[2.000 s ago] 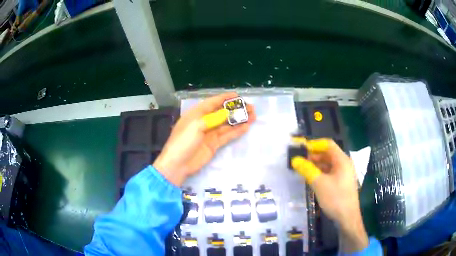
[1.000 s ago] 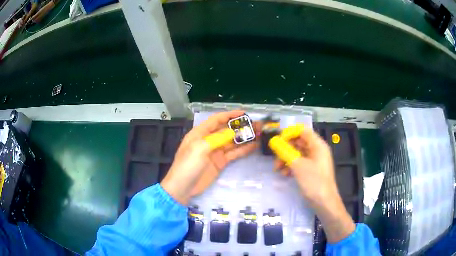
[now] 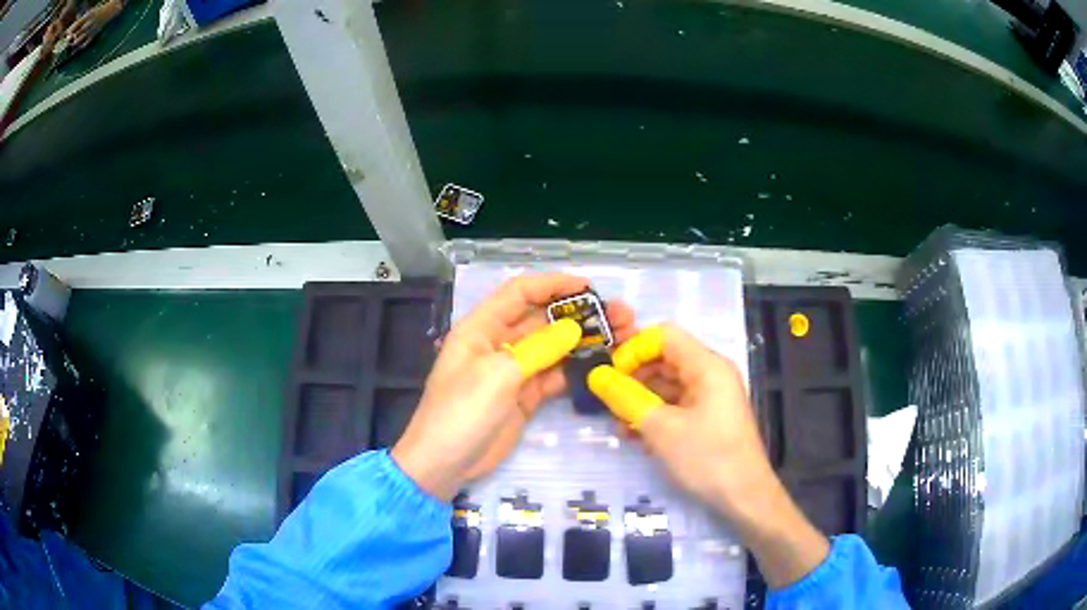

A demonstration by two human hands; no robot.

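My left hand (image 3: 483,369), with a yellow cot on the thumb, holds a silver-rimmed watch housing (image 3: 581,312) over the blister tray, its open side with yellow and dark parts facing up. My right hand (image 3: 679,393), with yellow cots on thumb and finger, pinches a black display module (image 3: 584,384) at the lower edge of the housing. The module's flex end meets the housing beside my left thumb; whether it is joined cannot be seen. Further display modules (image 3: 585,553) lie in a row in the clear blister tray (image 3: 477,280).
A black foam tray (image 3: 333,334) shows on both sides of the blister tray. Stacked blister trays (image 3: 1025,393) and a white scrap (image 3: 889,453) are at right. A pale post (image 3: 358,131) stands at the belt (image 3: 572,131), where another housing (image 3: 459,203) lies. A person's hand (image 3: 93,26) shows top left.
My right hand has moved left with the display module, from apart to against the housing, the module now lower than the housing. A loose housing has come out from behind the post on the belt.
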